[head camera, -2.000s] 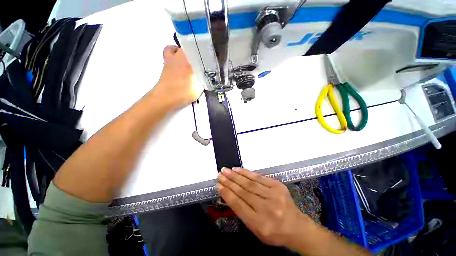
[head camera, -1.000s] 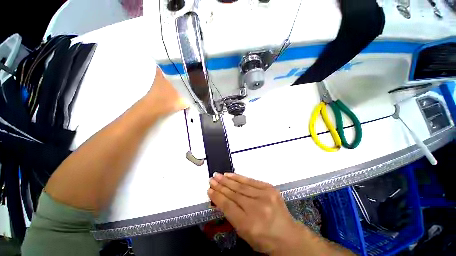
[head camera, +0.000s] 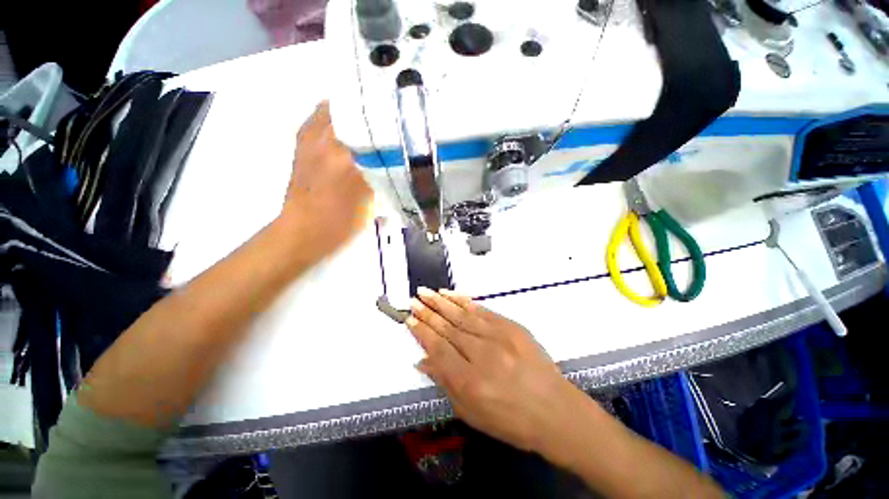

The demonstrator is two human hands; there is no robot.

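A black fabric strip (head camera: 426,261) lies flat on the white table under the needle area of the sewing machine (head camera: 546,93). My right hand (head camera: 483,356) lies flat on the strip's near end, fingers together, pressing it to the table just in front of the presser foot (head camera: 433,235). My left hand (head camera: 331,185) is left of and behind the needle, beside the machine head. Its fingertips are partly hidden by the head, and I cannot tell what it holds.
Snips with yellow and green handles (head camera: 655,255) lie right of the needle. A pile of black strips (head camera: 117,175) is at the table's left. A black cloth band (head camera: 682,93) hangs over the machine head. Blue crates (head camera: 760,419) stand below the ruler-marked edge (head camera: 624,364).
The strip has moved away from me under the needle, and less of it shows. My right hand has moved forward with it, closer to the foot. The view has shifted.
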